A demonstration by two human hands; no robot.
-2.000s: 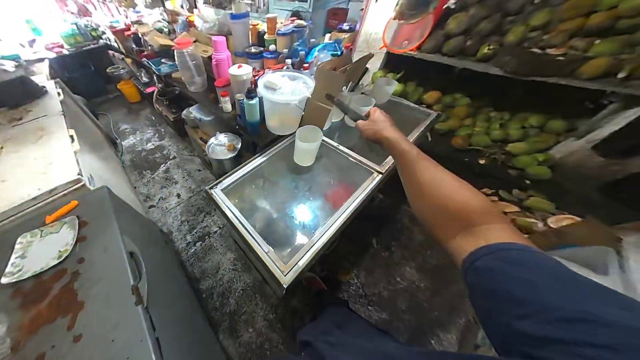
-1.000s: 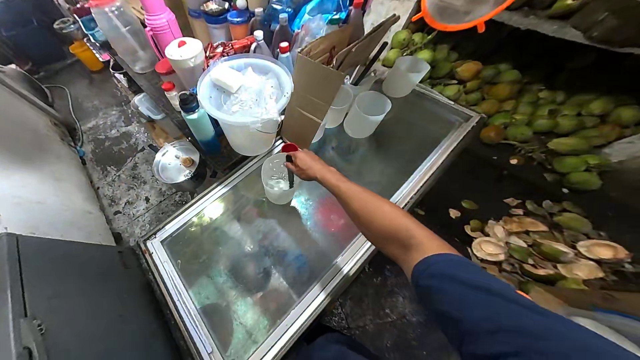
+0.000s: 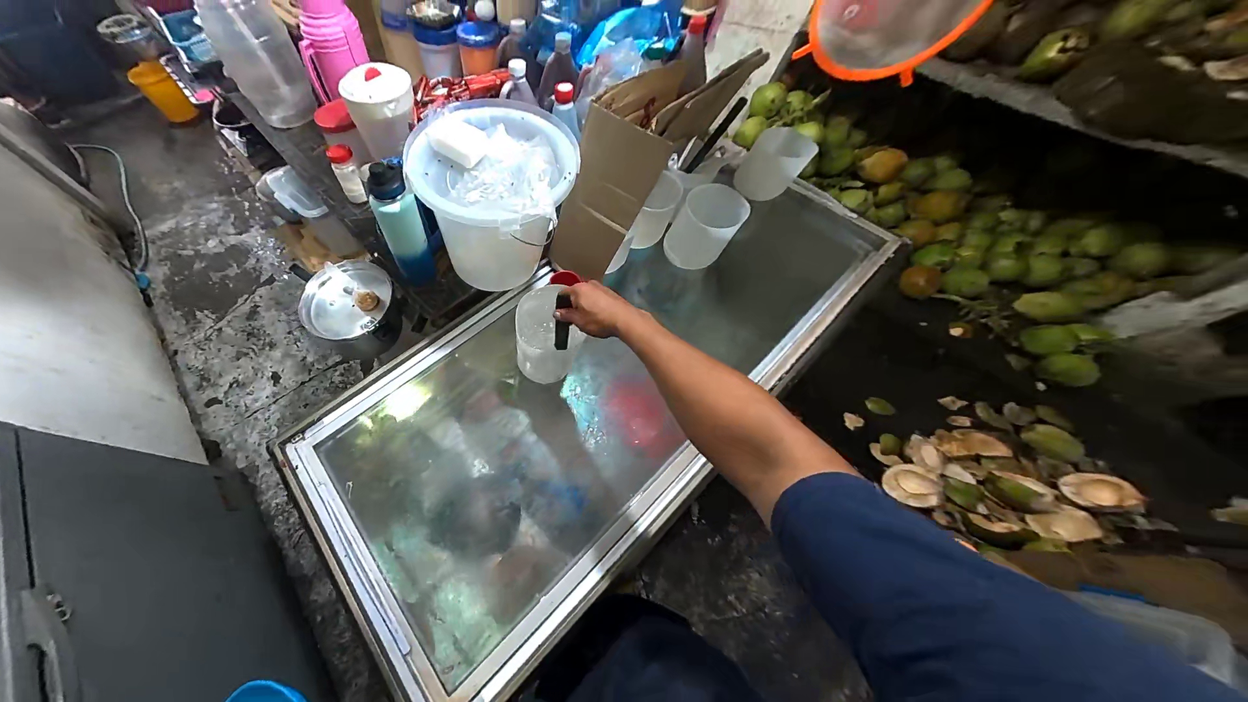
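Observation:
My right hand (image 3: 597, 308) is closed on a dark handle at the rim of a translucent plastic pitcher (image 3: 541, 336). Something red shows at the rim behind my fingers; whether the handle belongs to the pitcher or to a tool in it, I cannot tell. The pitcher stands on the glass top (image 3: 468, 478) of a metal-framed chest. Beyond it are a translucent plastic cup (image 3: 707, 226) and another cup (image 3: 775, 164), beside an open cardboard box (image 3: 609, 185). My left hand is out of view.
A translucent bucket (image 3: 492, 244) with plastic bags stands behind the chest, beside a teal bottle (image 3: 402, 224). A lidded metal pot (image 3: 346, 302) is at the left. Green coconuts (image 3: 1048, 273) and cut husks (image 3: 1063, 492) lie on the right. An orange-rimmed strainer (image 3: 897, 34) hangs above.
My right hand has moved from the far cups, where it held a dark object, to the nearer pitcher, and is closed on a dark handle there. The view has moved closer to the chest.

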